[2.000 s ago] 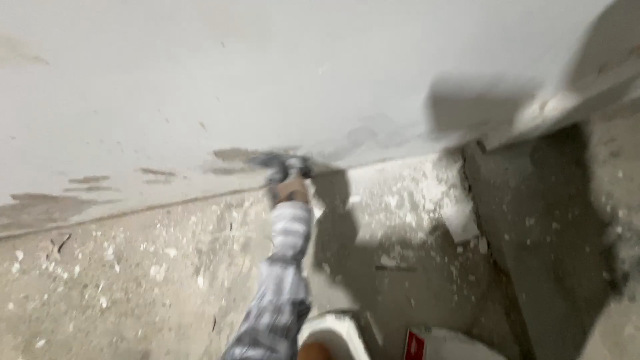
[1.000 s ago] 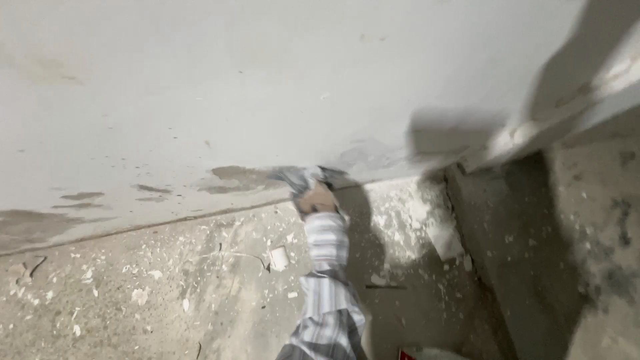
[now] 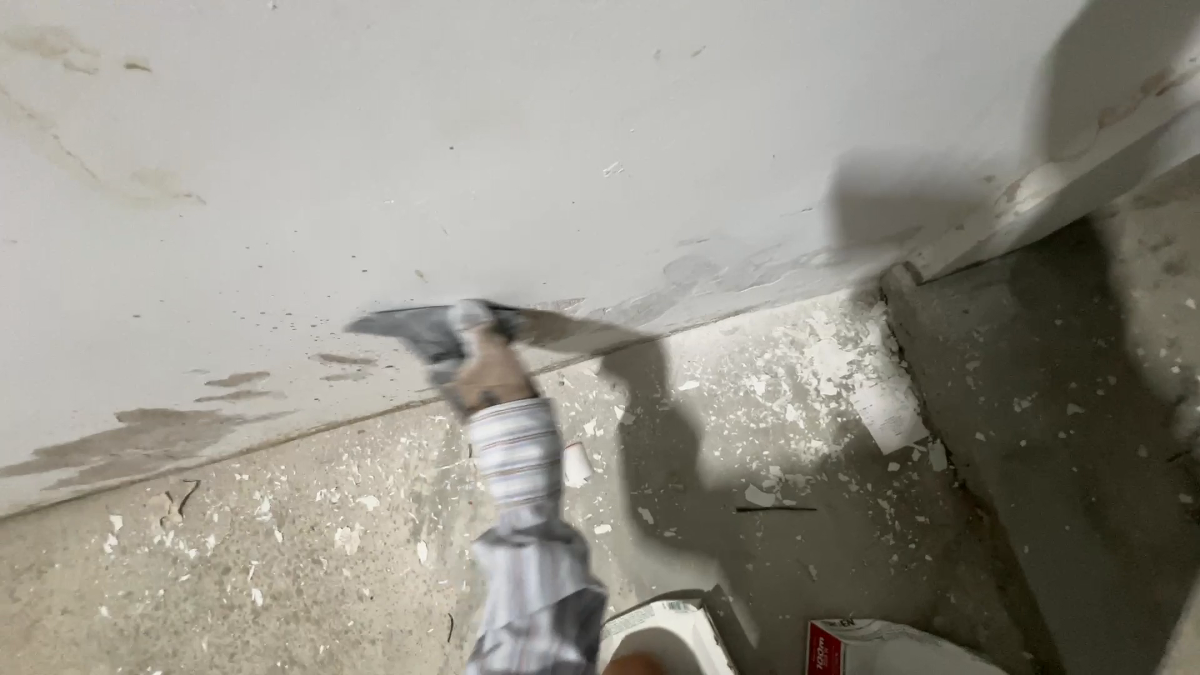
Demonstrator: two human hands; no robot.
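My right hand [image 3: 487, 361], in a striped sleeve, grips a wide, dark grey putty knife or scraper [image 3: 403, 328]. The blade lies against the lower part of a white wall [image 3: 525, 206], and the hand and tool are blurred. Brownish bare patches [image 3: 141, 441] mark the wall at lower left, and a similar patch shows just right of the hand. A rough, greyish smear [image 3: 712, 272] runs low along the wall farther right. My left hand cannot be made out. A brown rounded shape at the bottom edge is too cut off to identify.
White flakes lie over the concrete floor [image 3: 309, 553]. At the bottom stand a white container or box [image 3: 680, 623] and a red-and-white box [image 3: 825, 647]. A flat pale scrap [image 3: 891, 417] lies near a shadowed floor edge. A ledge [image 3: 1041, 202] borders the wall at right.
My right hand and the tool have moved left along the wall. The bare patch that was left of the blade one second ago is now partly hidden behind the hand.
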